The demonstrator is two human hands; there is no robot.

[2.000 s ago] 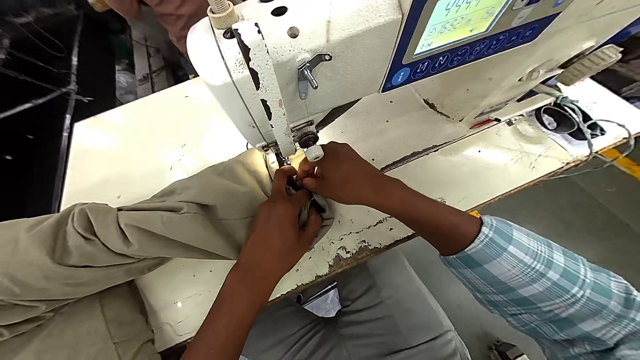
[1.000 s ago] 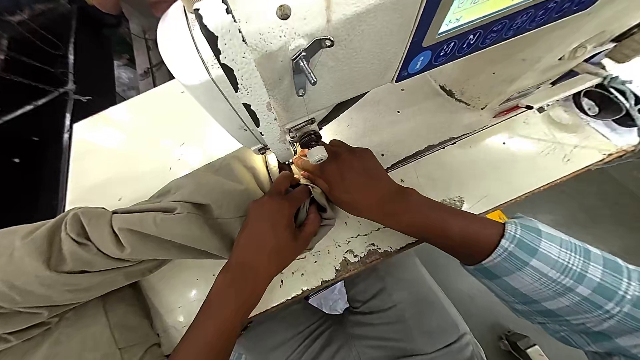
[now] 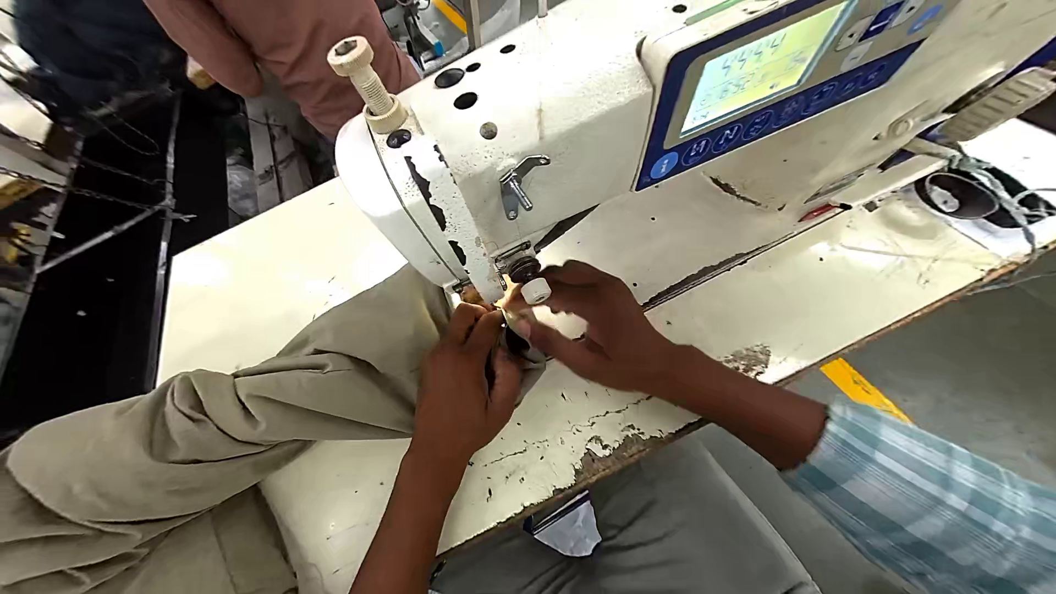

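Observation:
A khaki trouser leg (image 3: 330, 396) lies across the left of the sewing table, its end bunched by the needle of a white industrial sewing machine (image 3: 577, 132). With bent fingers my left hand (image 3: 466, 384) grips the cloth just in front of the needle area. My right hand (image 3: 606, 330) is beside the white knob (image 3: 535, 290) of the thread tensioner, its thumb and fingers apart near the lit needle area. Whether its fingertips touch the cloth cannot be told. The needle and presser foot are mostly hidden by the fingers and machine head.
The worn sewing table (image 3: 528, 470) has a chipped front edge. A control panel (image 3: 751, 74) with a lit screen is on the machine arm. Cables and a round black part (image 3: 957, 194) lie at the right. Another person in pink clothing (image 3: 289, 49) is behind the table.
My right hand has loosened from its bunched hold near the needle, and its fingers are more spread. My left hand stays on the cloth. The view has shifted, showing more behind the machine.

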